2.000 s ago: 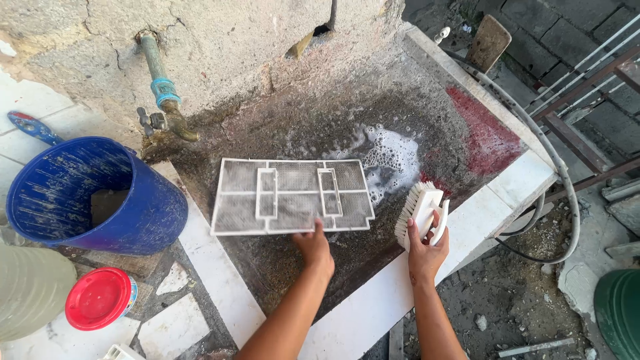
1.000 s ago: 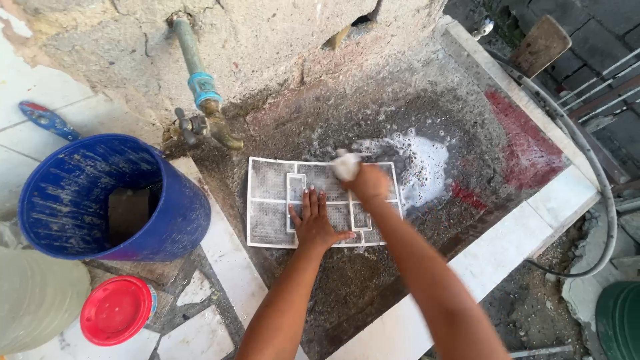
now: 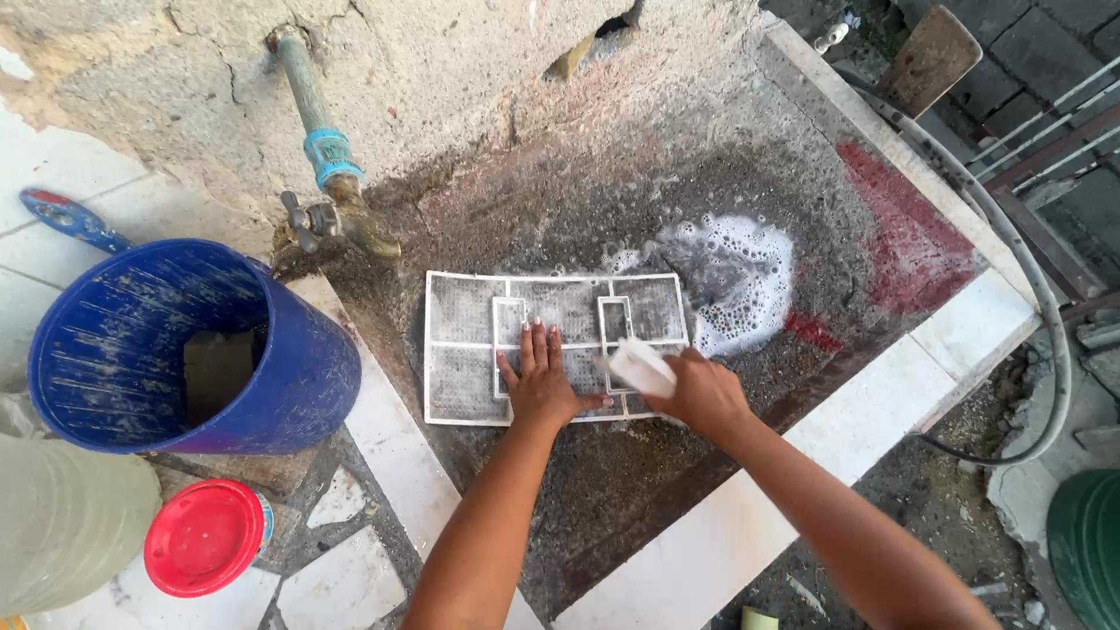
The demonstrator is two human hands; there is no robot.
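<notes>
A white plastic-framed mesh filter (image 3: 464, 372) lies flat on the rough floor of a concrete basin. My left hand (image 3: 544, 385) rests on it with fingers spread, palm down, left of its right-hand rectangular frame. My right hand (image 3: 707, 392) grips a white scrub brush (image 3: 641, 367), slightly blurred, over the filter's lower right part; its bristles are hard to make out. White soap foam (image 3: 744, 284) lies on the basin floor just right of the filter.
A brass tap (image 3: 363, 219) juts from the wall above the basin's left. Left stand a blue bucket (image 3: 306, 376), a tub with a red lid (image 3: 206, 538), a translucent container (image 3: 70, 525) and a blue-handled brush (image 3: 74, 219). White tiles (image 3: 691, 547) edge the basin; a grey hose (image 3: 1050, 324) loops at right.
The filter, held tilted two seconds ago, now lies flat with my left hand spread on it. My right hand has brought the brush from the basin's edge onto the filter, then lower on it.
</notes>
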